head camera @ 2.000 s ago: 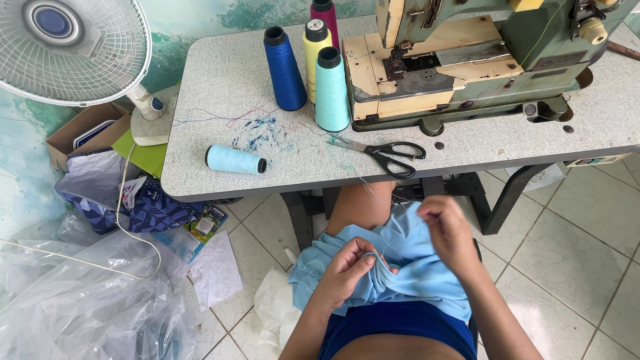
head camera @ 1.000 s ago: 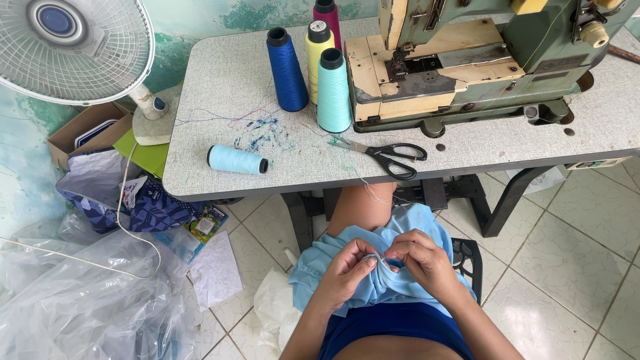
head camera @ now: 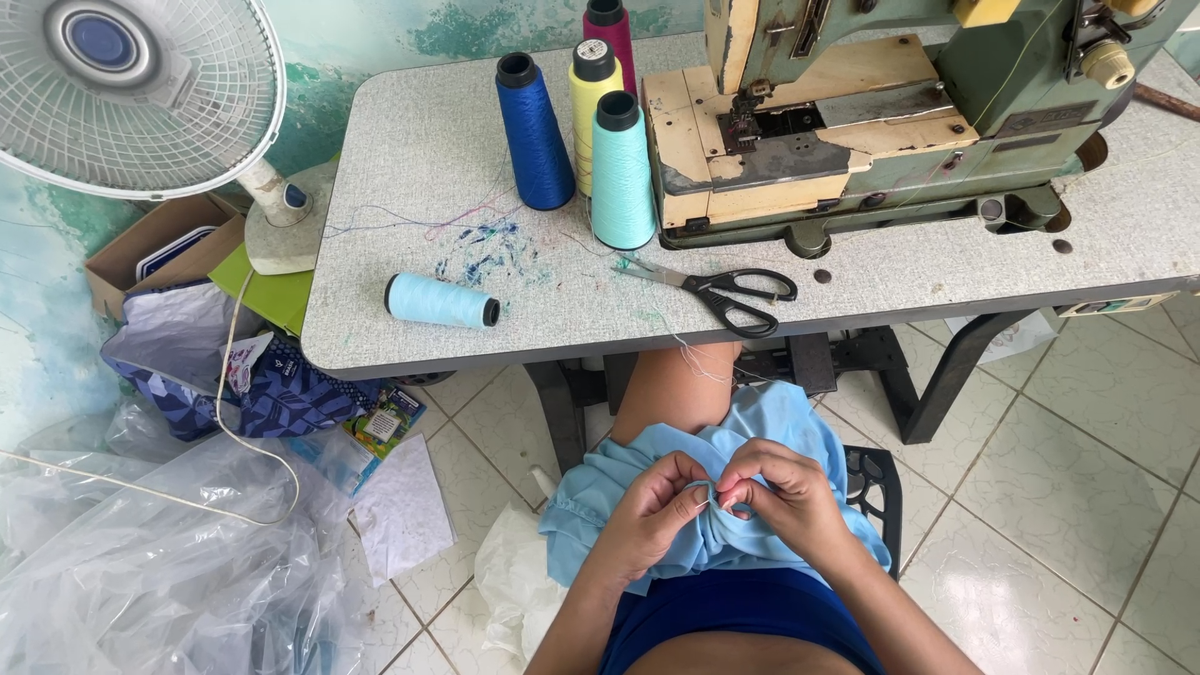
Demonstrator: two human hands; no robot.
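Note:
Light blue gathered fabric (head camera: pixel 619 469) lies across my lap. My left hand (head camera: pixel 661 506) pinches a fold of it, with a thin pale needle-like tip showing by the thumb. Right beside it, my right hand (head camera: pixel 778 492) has its thumb and fingertips closed on the same fold; whether they also hold thread is too small to tell. Black-handled scissors (head camera: pixel 722 289) rest near the table's front edge, beyond my hands. A light blue thread cone (head camera: pixel 441 301) lies on its side at the left. Loose pale thread (head camera: pixel 698 361) hangs from the edge over my leg.
An industrial sewing machine (head camera: pixel 844 141) stands on the speckled table (head camera: pixel 375 234), beside blue (head camera: pixel 536 136), turquoise (head camera: pixel 622 178), yellow and magenta thread cones. A fan (head camera: pixel 112 84), a cardboard box (head camera: pixel 159 248) and clear plastic (head camera: pixel 187 572) are at left. Dark table legs (head camera: pixel 956 380) stand ahead.
My right hand was raised away from the fabric at first; it has come down and left to meet my left hand at the fold.

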